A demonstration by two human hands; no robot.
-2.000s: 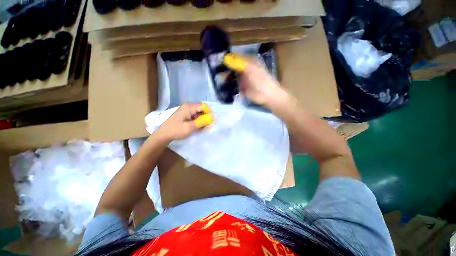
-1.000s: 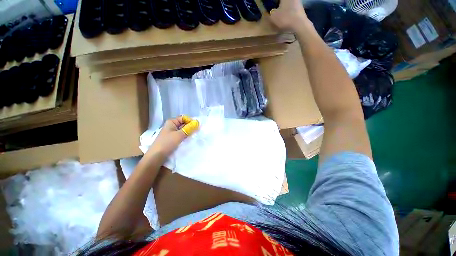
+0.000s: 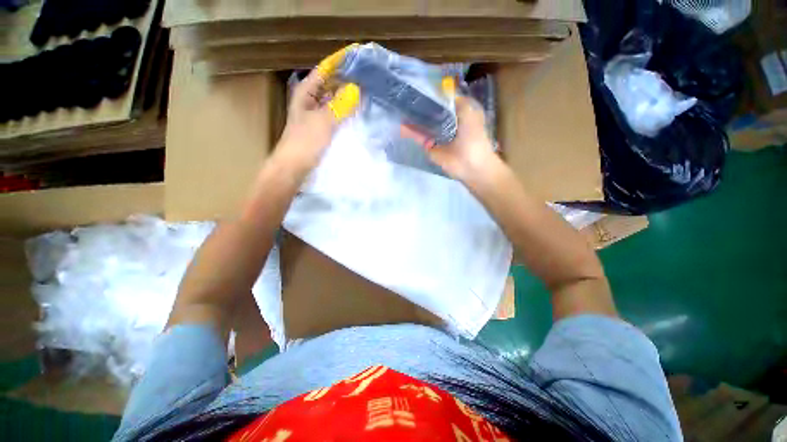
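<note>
A black moulded part (image 3: 401,97) shows through clear film, tilted down to the right, above the packing carton (image 3: 226,129). My left hand (image 3: 312,112), with yellow finger cots, grips the poly bag (image 3: 377,59) at the part's upper left end. My right hand (image 3: 466,138) holds the part at its lower right end. How far the part sits inside the bag is blurred. A white foam sheet (image 3: 414,233) drapes over the carton's near edge, below both hands. The carton's contents are mostly hidden by the hands and bag.
Stacked cardboard sheets (image 3: 380,43) lie behind the carton. Rows of black parts (image 3: 82,76) stand on cardboard at upper left. A bag supply carton heaped with clear-white bags (image 3: 121,285) is at lower left. A black bin bag (image 3: 664,160) is at right, with a fan (image 3: 714,10) behind it.
My right hand has come back from the upper right edge of the cardboard stack to the carton with a black part. My left hand has moved up with the bag, and both hands now meet there.
</note>
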